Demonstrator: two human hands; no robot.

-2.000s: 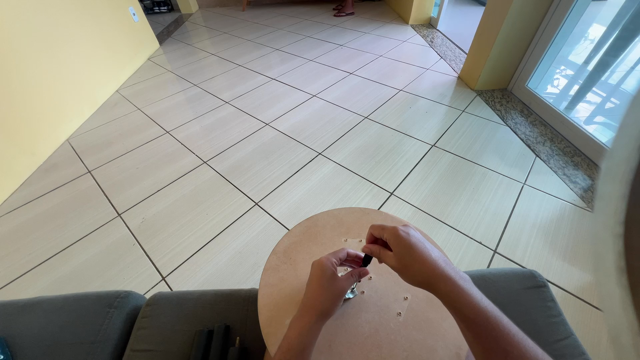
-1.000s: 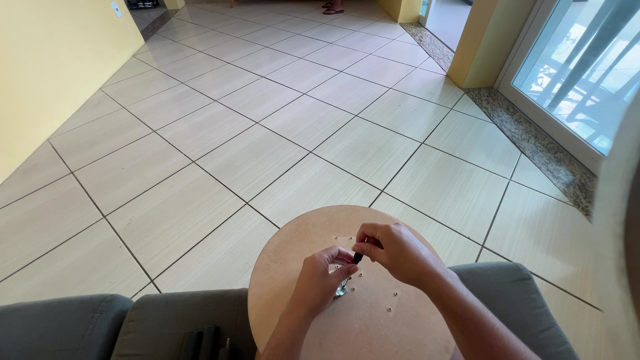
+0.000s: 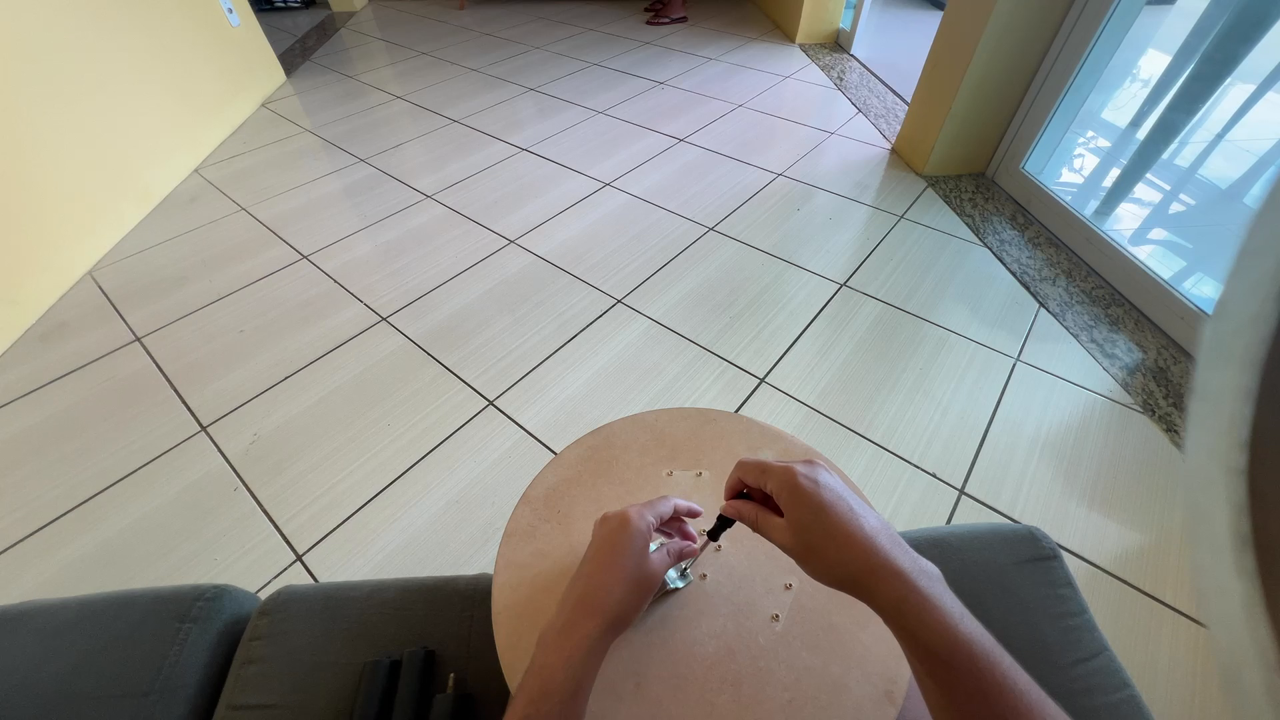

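Note:
A round wooden board (image 3: 730, 660), likely fiberboard, lies in front of me with several small holes or inserts in its face. My right hand (image 3: 800, 520) grips the black handle of a screwdriver (image 3: 719, 528), whose shaft slants down to the left. Its tip meets a shiny metal bracket (image 3: 679, 576) lying on the board. My left hand (image 3: 640, 550) is at the bracket's left side, thumb and fingertips close around the bracket and the screwdriver shaft; its fingers partly hide the bracket.
Grey cushions (image 3: 370, 640) lie under and beside the board. Dark cylindrical pieces (image 3: 412, 685) rest on the cushion at left. Beyond spreads a tiled floor (image 3: 560, 330), with a yellow wall at left and a glass door (image 3: 1150, 140) at right. A person's sandaled feet (image 3: 667, 14) show far off.
The right hand has risen a little off the left fingers, and more of the screwdriver's shaft and the bracket now shows between the hands.

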